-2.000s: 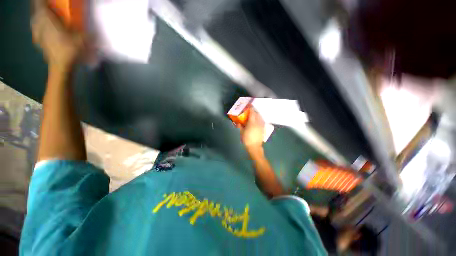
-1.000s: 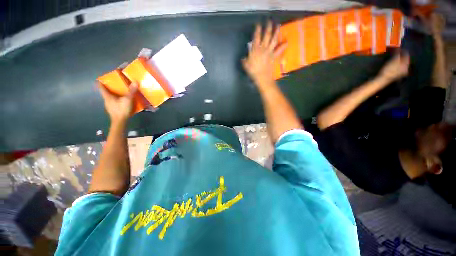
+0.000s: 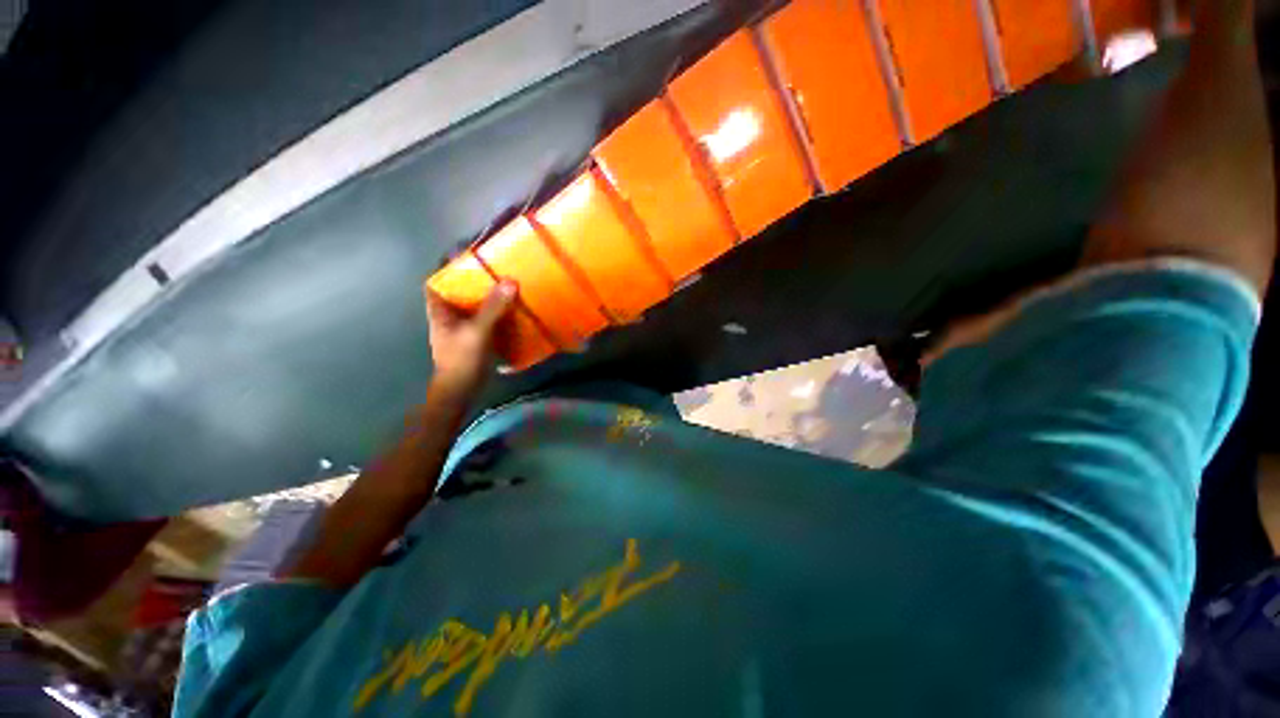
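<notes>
A long row of glossy orange cartons [image 3: 705, 154] lies pressed side by side, slanting across the dark green table [image 3: 267, 337] up to the top right. My left hand [image 3: 469, 334] grips the row's near left end, thumb on the front face and fingers around the end. My right arm reaches up along the right edge of the picture, near the row's far end. My right hand is cut off by the edge, so its hold cannot be seen. Whether the row touches the table is unclear.
A pale metal rail [image 3: 344, 133] runs along the table's far side. A littered pale floor [image 3: 807, 407] shows below the table's near edge. At the lower left are a dark red shape [image 3: 70, 547] and blurred items. Part of a person shows at the right edge.
My left hand has left the small group with the white piece and now grips the long row's left end. My right hand has moved off that end, out past the top right.
</notes>
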